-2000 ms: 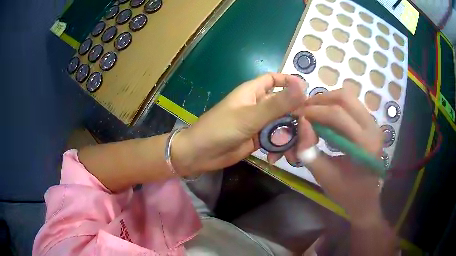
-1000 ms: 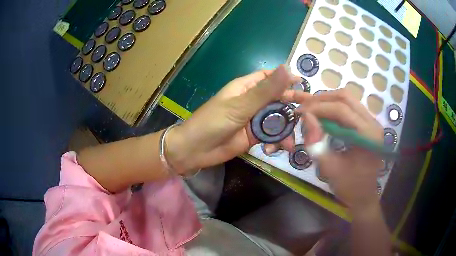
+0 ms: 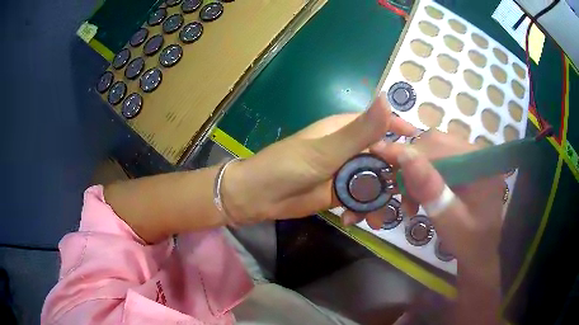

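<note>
My left hand point(image 3: 298, 171), with a thin silvery bracelet at the wrist, holds a miniature speaker point(image 3: 365, 183) by its edge, ringed face up, with its pinkish-grey centre showing. My right hand point(image 3: 454, 184), partly blurred and with a pale band on one finger, holds a green handheld tool point(image 3: 485, 165). The tool's front end is near the speaker's right rim; whether it touches cannot be told. Below and beyond both hands lies the white foam tray point(image 3: 454, 18) with rows of round cut-outs. Some near cut-outs hold ringed speakers point(image 3: 419, 230); the hands hide part of the tray.
At left a cardboard sheet point(image 3: 184, 95) holds rows of glossy dark discs point(image 3: 151, 80). Yellow tape point(image 3: 232, 145) edges the green mat point(image 3: 298, 82). A dark red cord point(image 3: 532, 82) runs at the right, near a paper note point(image 3: 535, 46).
The green tool is turned more level, its back end raised toward the right. Both hands and the speaker sit slightly lower and further right in view; the whole view has also shifted.
</note>
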